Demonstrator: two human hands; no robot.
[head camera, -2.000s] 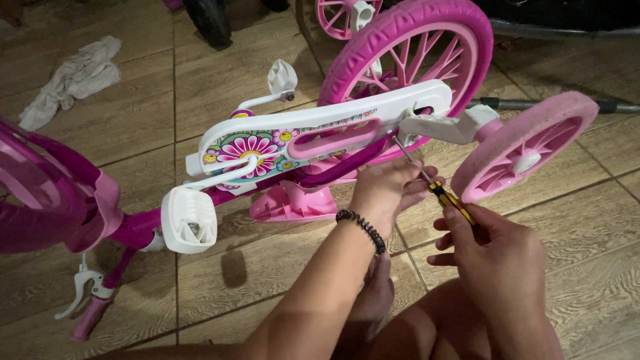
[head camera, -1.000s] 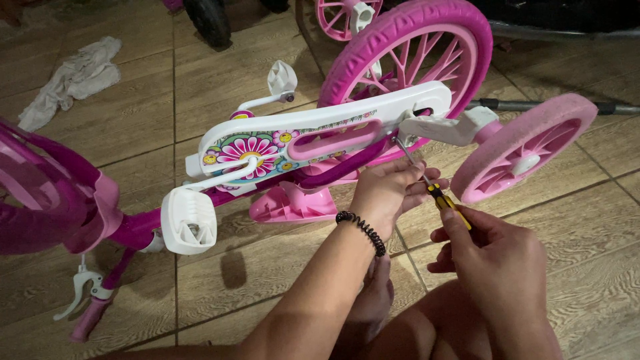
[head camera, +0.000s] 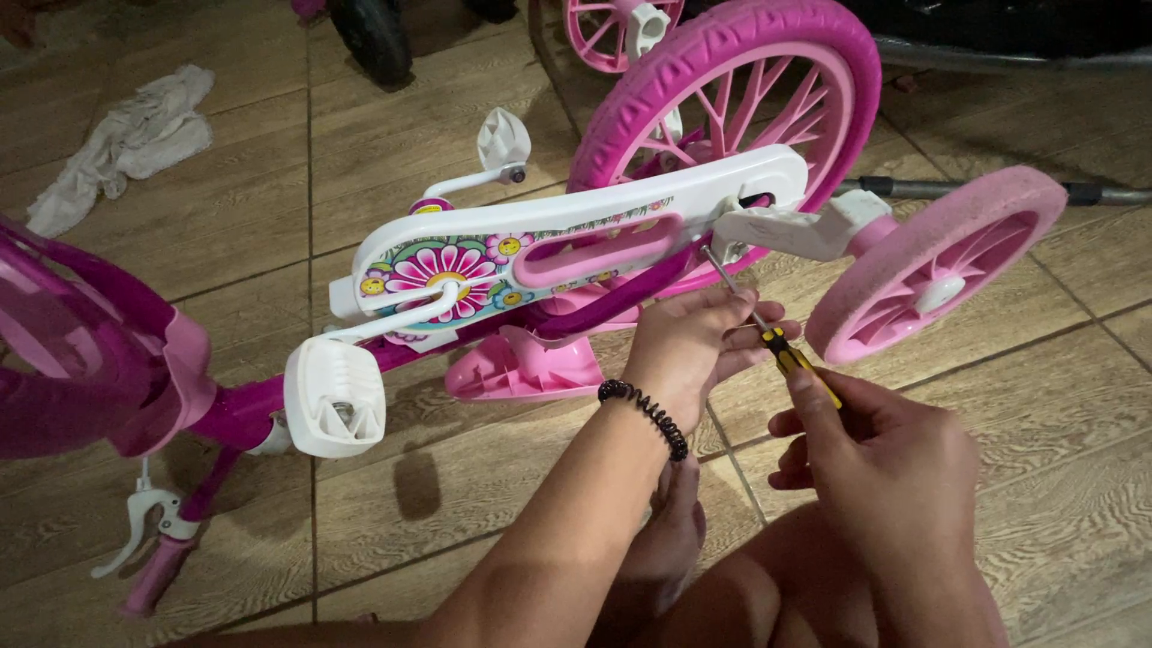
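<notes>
A pink and white child's bicycle lies upside down on the floor, its rear wheel (head camera: 724, 117) up. My right hand (head camera: 873, 450) grips a yellow and black screwdriver (head camera: 792, 358) by the handle. The tip meets the frame just below the white chain guard (head camera: 585, 211), near the bracket of the pink training wheel (head camera: 936, 270). My left hand (head camera: 702, 346), a black coiled band at its wrist, has thumb and fingers around the metal shaft. A white pedal (head camera: 335, 396) stands out on the near side.
The handlebar's pink grip (head camera: 157, 576) and white brake lever (head camera: 139, 526) rest at lower left. A white cloth (head camera: 130, 144) lies on the tiled floor (head camera: 504, 504). Behind the bicycle are a black wheel (head camera: 371, 40), a metal tube (head camera: 918, 189) and the other training wheel (head camera: 598, 31).
My right hand has shifted slightly and the yellow handle has turned a little in its fingers. My left hand and the bicycle have stayed in place.
</notes>
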